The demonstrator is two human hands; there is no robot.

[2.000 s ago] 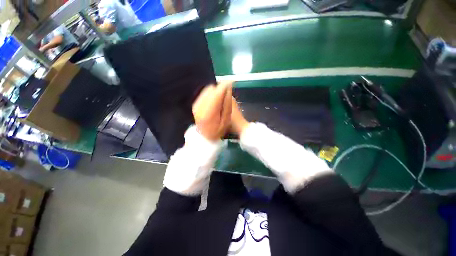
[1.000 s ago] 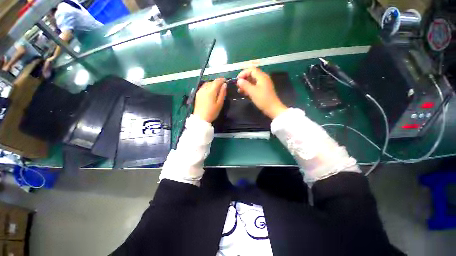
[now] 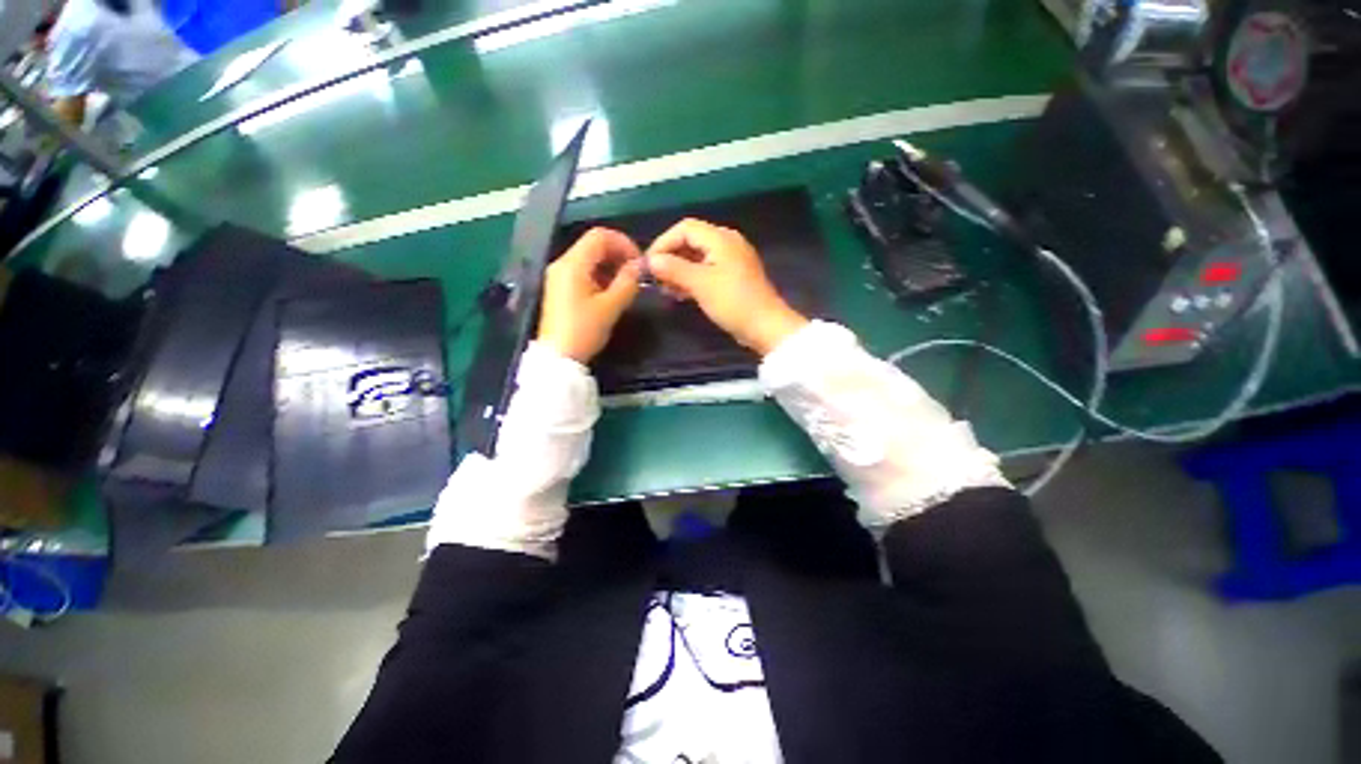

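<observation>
My left hand (image 3: 585,296) and my right hand (image 3: 720,276) meet fingertip to fingertip above the work stack. They pinch a tiny dark piece, likely a lead wire (image 3: 646,275), mostly hidden by the fingers. A black panel (image 3: 526,254) stands tilted, nearly edge-on, beside my left hand and forearm. The work stack (image 3: 702,336) of glossy black panels lies flat under my hands, with a pale front edge. The soldering iron (image 3: 973,199) rests at its dark stand (image 3: 914,246), right of the stack.
The side pile (image 3: 358,388) of fanned black panels lies at left, a small black coil on top. The soldering station (image 3: 1179,317) with red displays stands at right, its pale cable (image 3: 1102,336) looping over the mat. A solder reel (image 3: 1157,30) is at the top right. Another person (image 3: 127,63) is at the top left.
The tilted panel has gone from a broad raised face to standing edge-on at my left. My clasped hands have parted into a fingertip pinch. The view has shifted, showing more of the station.
</observation>
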